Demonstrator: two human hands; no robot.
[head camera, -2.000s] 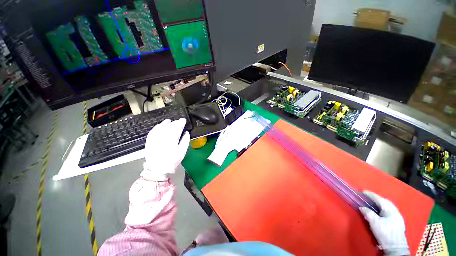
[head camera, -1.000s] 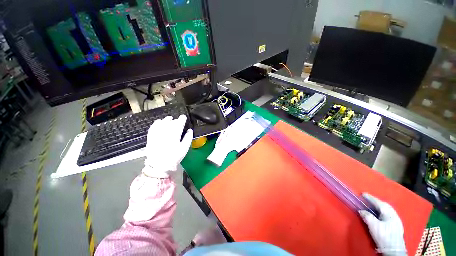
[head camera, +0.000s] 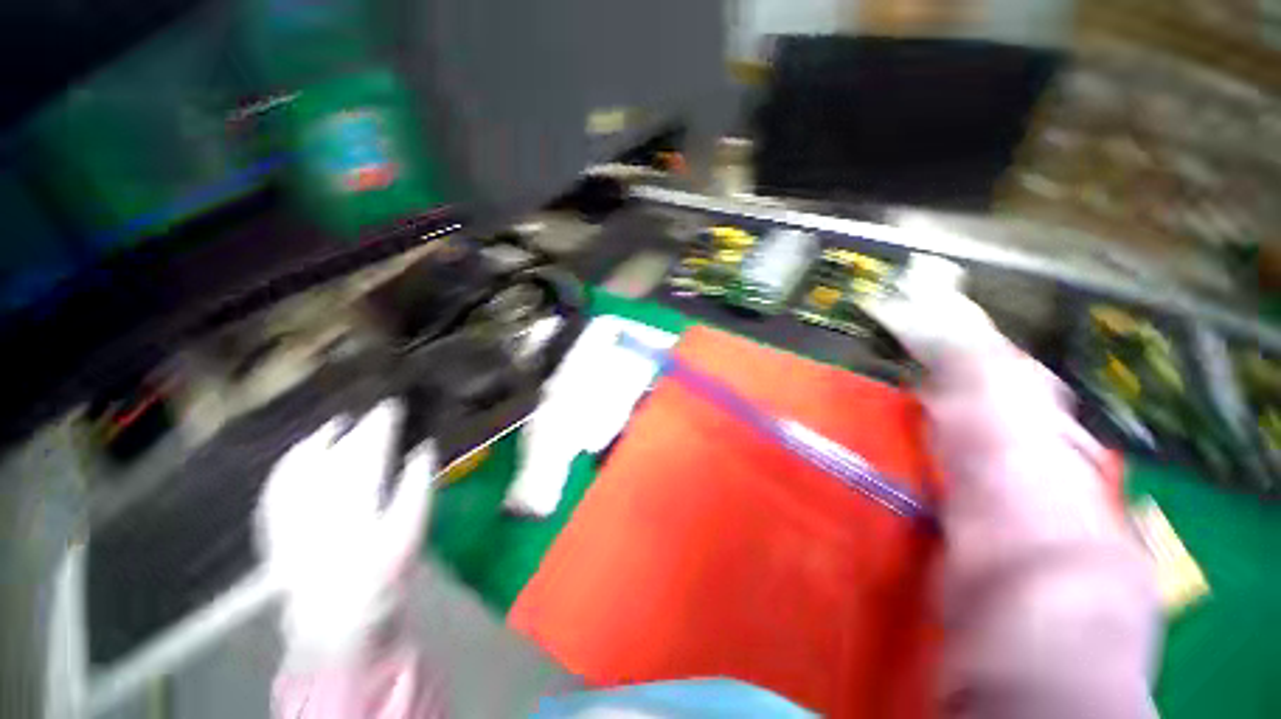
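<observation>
The picture is strongly blurred. My left hand, in a white glove, is over the right part of the black keyboard, fingers apart. My right hand, also gloved, is at the second circuit board on the line; its fingers are partly over the board, and blur hides whether they grip it. The bundle of clear purple-blue tubes lies across the red mat, with its near end by my right sleeve.
White gloves lie left of the red mat. The large monitor is at upper left, a dark screen behind the line. Another board is left of my right hand, more boards at right. A dotted sheet is at lower right.
My right hand has let go of the tubes and moved up and forward to the boards on the line. The view has turned right and blurred. My left hand stays at the keyboard.
</observation>
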